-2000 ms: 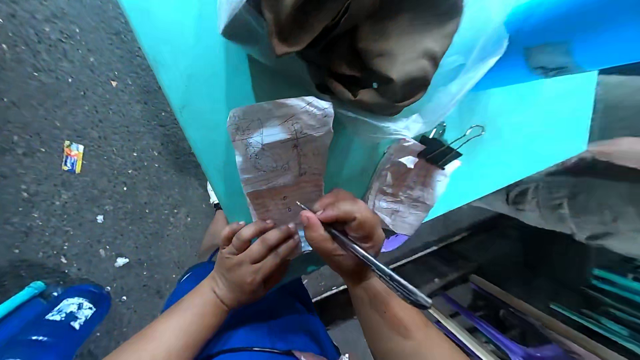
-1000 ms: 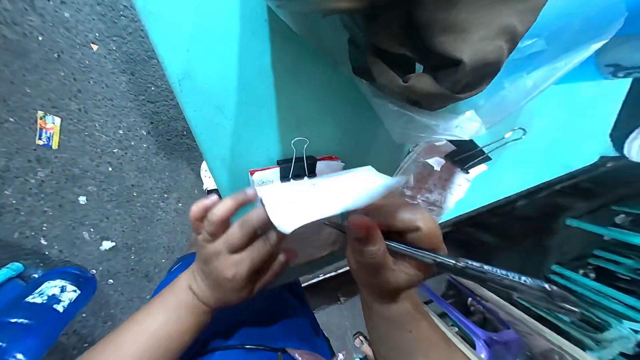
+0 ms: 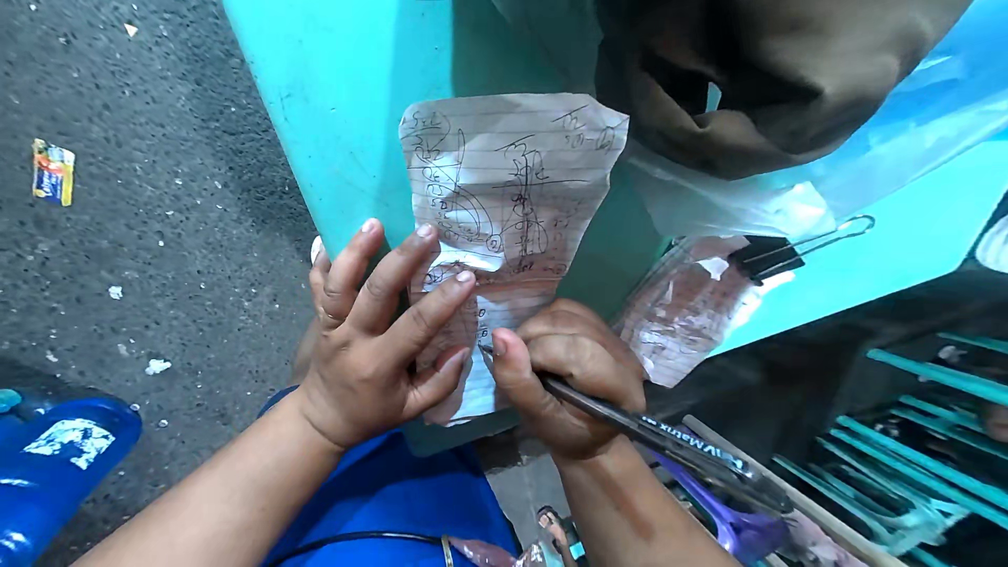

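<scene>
A creased sheet of lined paper (image 3: 543,197) with handwriting lies on the turquoise tabletop (image 3: 339,102) near its front corner. My left hand (image 3: 378,339) rests on the left side of this sheet with its fingers spread, holding nothing. Between the fingers and thumb of my right hand (image 3: 583,370) is a dark pen (image 3: 669,437), its tip touching the lower part of the sheet. To the right, a second wad of written papers (image 3: 693,307) sits under a black binder clip (image 3: 768,258).
A brown cloth bundle (image 3: 756,94) in clear plastic covers the back of the tabletop. Blue plastic (image 3: 71,457) stands at lower left on the asphalt, where a small colourful wrapper (image 3: 53,173) lies. Turquoise slats (image 3: 929,441) and a purple item (image 3: 740,531) are at lower right.
One second ago a white sheet was raised between my hands, with a clipped stack behind it. Now a written sheet lies flat, the left hand is spread on it and the pen tip meets it.
</scene>
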